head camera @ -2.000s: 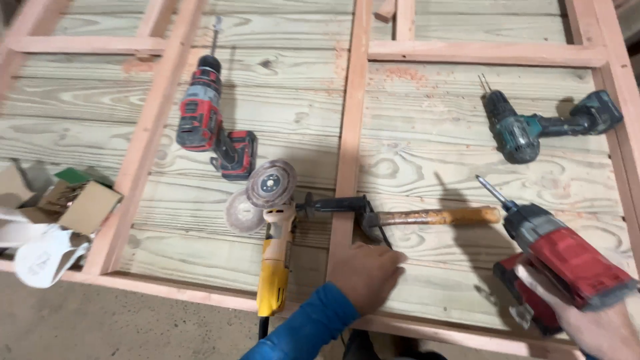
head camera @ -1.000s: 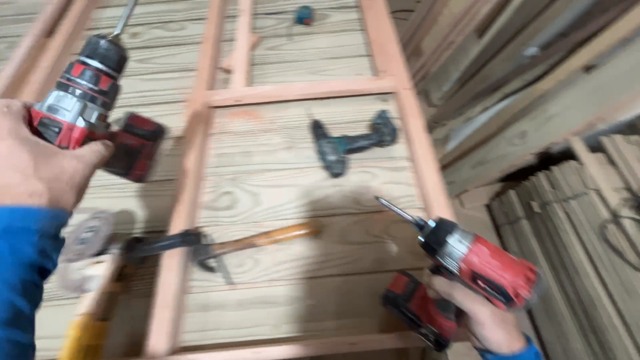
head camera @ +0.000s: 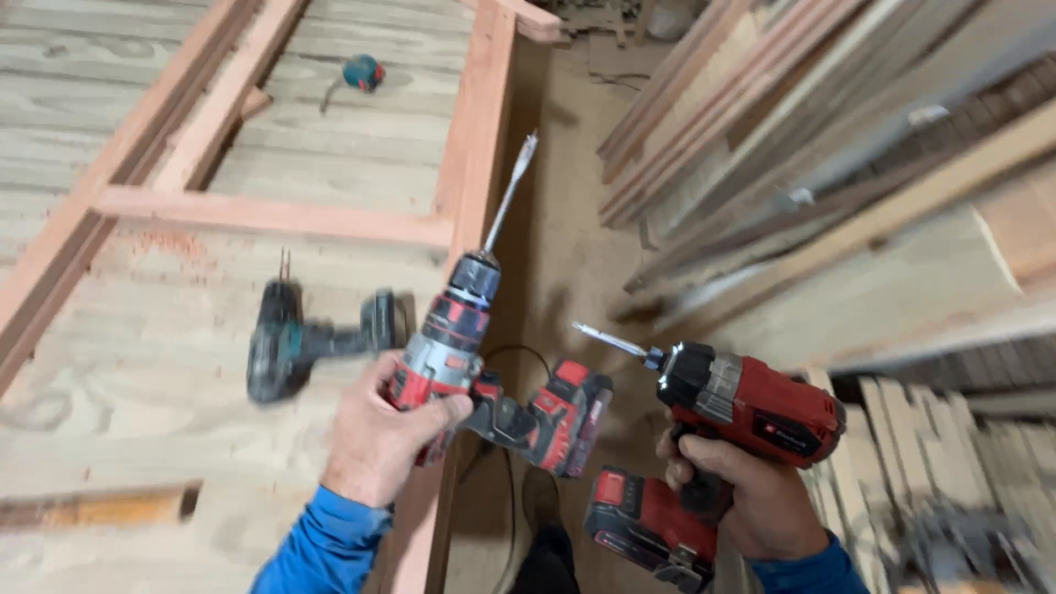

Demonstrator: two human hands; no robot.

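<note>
My left hand (head camera: 388,429) grips the rear body of a red and grey cordless drill (head camera: 445,346), whose long spade-like bit points up and away over the frame's edge. In my right hand (head camera: 742,487), held by its handle, is a red Einhell cordless impact driver (head camera: 751,404) with a screwdriver bit pointing left. The drill's battery hangs between the two hands, near the driver's battery but apart from it. A teal and black cordless drill (head camera: 285,342) lies on the boards to the left of my left hand. The wooden handle (head camera: 107,507) of a hammer shows at the lower left.
Pinkish timber framing (head camera: 280,214) lies on pale planks. A teal tape measure (head camera: 363,73) rests farther back. Long boards (head camera: 808,181) lean at the right, above stacked slats (head camera: 916,445). A dark cord (head camera: 511,495) runs over the floor near my foot.
The red and grey drill lay on the planks at first; my left hand took it up and has brought it rightward beside the driver. My right hand keeps hold of the driver. The view has swung right.
</note>
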